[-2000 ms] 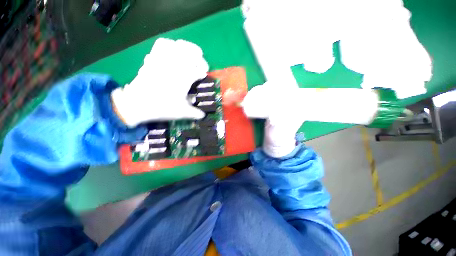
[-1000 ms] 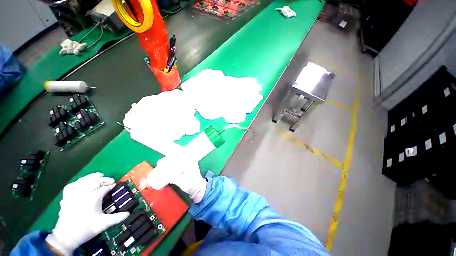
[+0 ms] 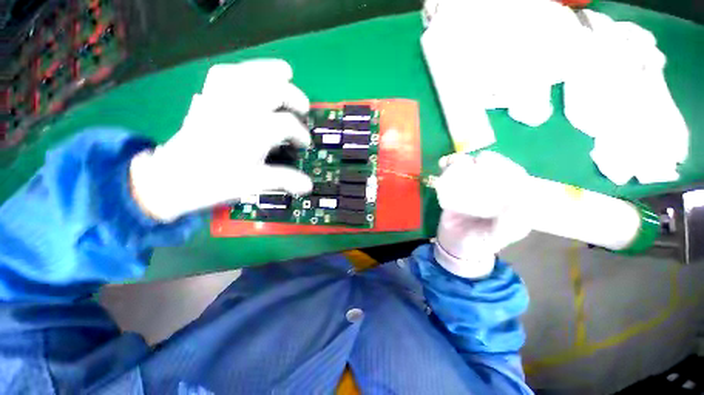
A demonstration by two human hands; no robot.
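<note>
The green circuit board (image 3: 316, 166) with black blocks lies on the orange-red pad (image 3: 401, 154). My left hand (image 3: 224, 143), in a white glove, lies over the board's left part, with thumb and fingers around a black block, and hides that part. My right hand (image 3: 478, 197), also gloved, is shut on the white glue syringe (image 3: 583, 212) right of the pad. The syringe lies nearly level, its green end cap (image 3: 644, 227) to the right. Its thin needle (image 3: 405, 176) points left over the pad towards the board's right edge.
White crumpled cloths (image 3: 525, 54) lie on the green mat (image 3: 363, 69) at the upper right. A pale tube (image 3: 459, 108) lies at their left side. Blurred red-backed small boards (image 3: 62, 69) are at the upper left. A metal stool (image 3: 695, 224) stands at the right edge.
The view has swung back down from the wider bench view. The syringe now tilts down to the right, and its needle shows over the pad. Both hands keep their holds.
</note>
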